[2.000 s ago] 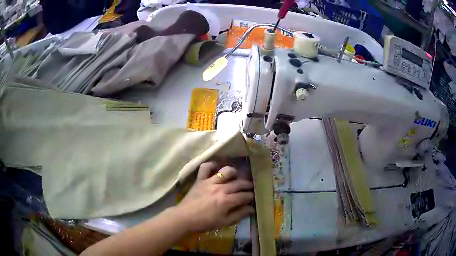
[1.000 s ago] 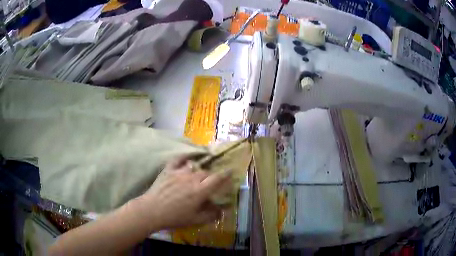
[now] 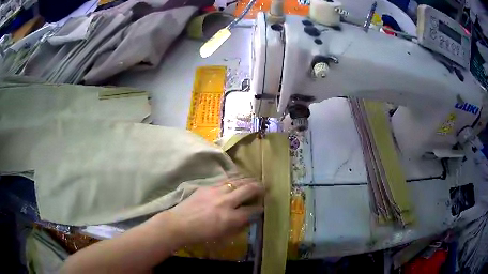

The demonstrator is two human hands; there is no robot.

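Note:
My left hand is bare, with a ring, and lies fingers down on the pale khaki-green garment panel just left of the band. The panel spreads left and is bunched at the hand. The darker olive band runs from the presser foot down past the table's front edge, beside my fingertips. The panel's edge meets the band below the needle of the white sewing machine. Whether my fingers pinch the cloth is hidden. My right hand is not in view.
The strip bundle lies under the machine arm. Grey-brown garment pieces are heaped upper left. The machine lamp hangs above the orange-yellow label. The control panel stands upper right.
My left hand lifted and moved left, then came back right to rest beside the band. The panel's edge has shifted and folded near the foot. The camera view has also shifted.

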